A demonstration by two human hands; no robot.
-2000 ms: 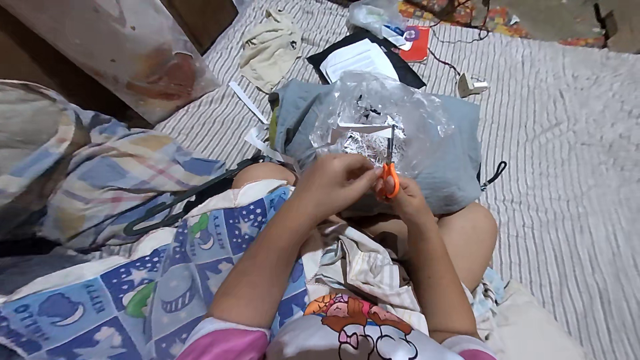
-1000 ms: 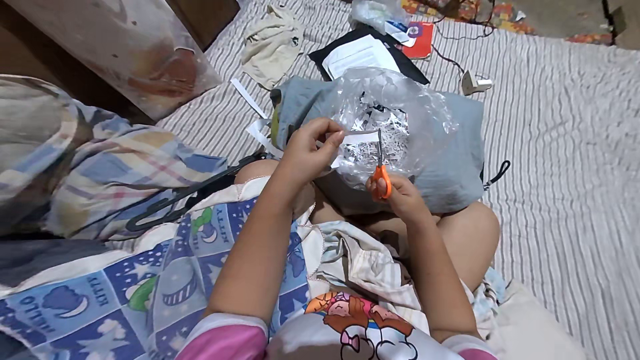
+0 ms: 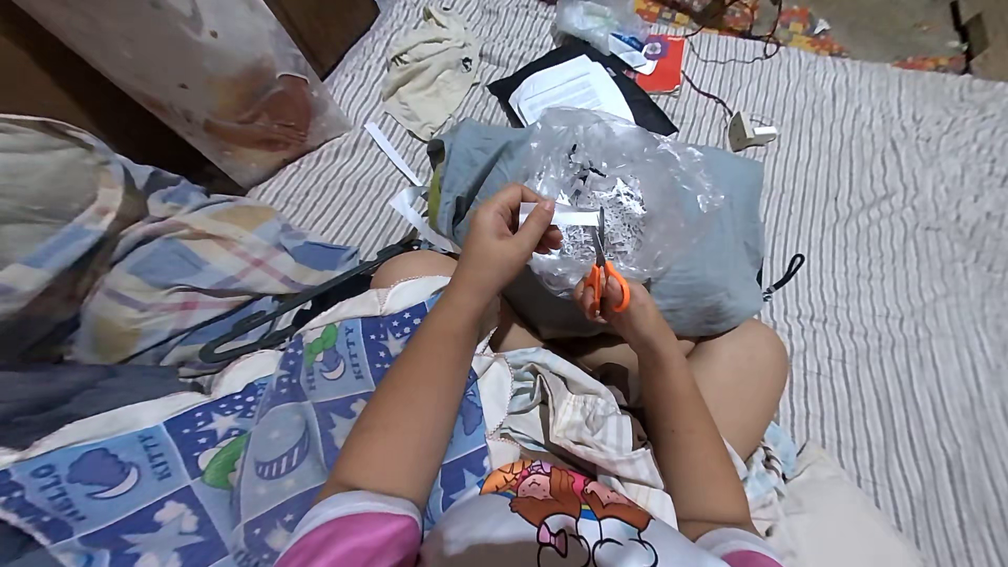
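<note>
My left hand (image 3: 516, 228) pinches a white paper strip (image 3: 573, 216) between thumb and fingers. In my right hand (image 3: 618, 303) is a pair of scissors with orange handles (image 3: 607, 288), the blades slightly apart and upright at the strip's right end. Below both hands lies a clear plastic bag (image 3: 685, 185) with many small white paper clippings (image 3: 622, 209) and a few dark bits on it. The bag rests on a grey cloth bundle (image 3: 728, 236) across my lap.
Longer paper strips (image 3: 391, 153) lie left of the bundle. Beyond it are printed sheets (image 3: 567, 88) on a black pouch (image 3: 657, 110), a red card (image 3: 665, 67), a white plug adapter (image 3: 748, 132) and a beige cloth (image 3: 429, 75). A black hanger (image 3: 276, 319) lies at my left.
Two seconds ago my hands were close together at the scissors; now my left hand is farther left, with the white strip stretched toward the blades.
</note>
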